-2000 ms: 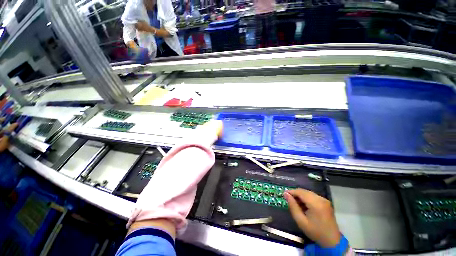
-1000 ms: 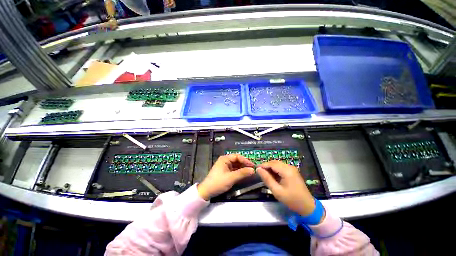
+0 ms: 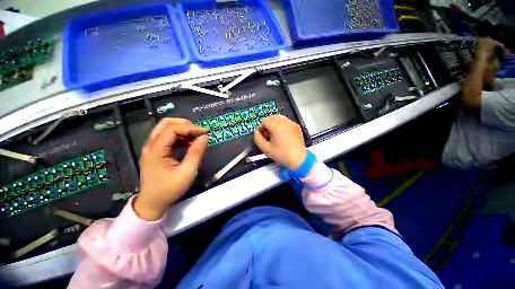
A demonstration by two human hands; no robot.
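A green PCB panel (image 3: 234,121) lies in a black carrier (image 3: 180,113) in front of me. My left hand (image 3: 169,166) is over the carrier's left side, thumb and index fingertips close together at the panel's left end. My right hand (image 3: 285,141) is at the panel's right part, fingers curled, fingertips at its lower edge. Any component between the fingertips of either hand is too small to make out. A blue strap (image 3: 305,165) is round my right wrist. Pale clamp levers (image 3: 228,166) lie on the carrier, some above and some below the panel.
Two blue bins with scattered silvery parts (image 3: 127,42) (image 3: 231,28) stand behind the carrier, a larger bin (image 3: 322,20) to their right. Other carriers hold panels at left (image 3: 56,180) and right (image 3: 378,80). Spare panels (image 3: 25,56) lie upper left. A person (image 3: 488,113) is at the right.
The view has turned right and come closer. My hands, together over the panel a second ago, are now apart at its left and right parts. Earlier my left arm reached to the bins.
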